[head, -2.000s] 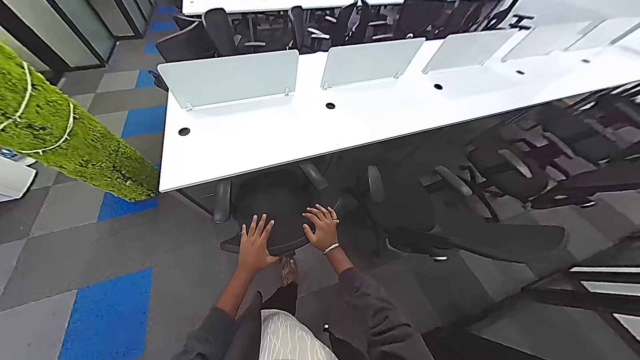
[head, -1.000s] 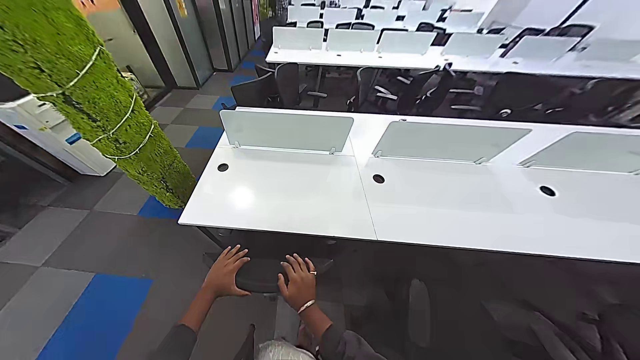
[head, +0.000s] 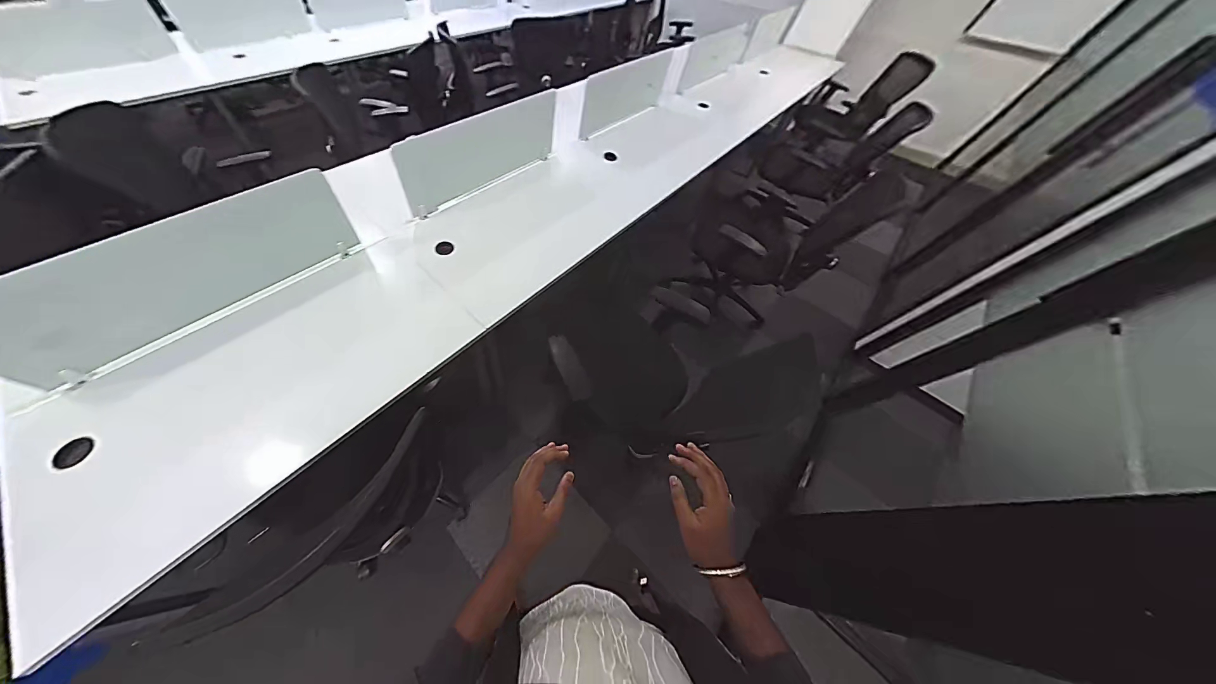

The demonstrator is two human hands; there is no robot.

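My left hand (head: 540, 499) is raised over the carpet, fingers apart and slightly curved, with nothing in it. To its right, my right hand (head: 703, 503) is held up in the same way, empty, with a bangle at the wrist. Just beyond both hands is a dark office chair (head: 617, 370), turned partly away from the desk. Another black office chair (head: 380, 503) sits under the desk edge to the left of my left hand. The long white desk (head: 513, 256) runs diagonally past them, with frosted divider panels (head: 475, 152) and round black cable grommets (head: 444, 248).
More office chairs (head: 750, 237) stand along the desk further off. A glass partition with dark frames (head: 1045, 399) runs along the right side. Behind the dividers is a second row of white desks (head: 237, 57) with black chairs. Grey carpet tiles (head: 560, 560) cover the floor below me.
The view has swung far to the right. Both hands have come off the chair by the desk end, where they rested two seconds ago, and are now in the air, apart.
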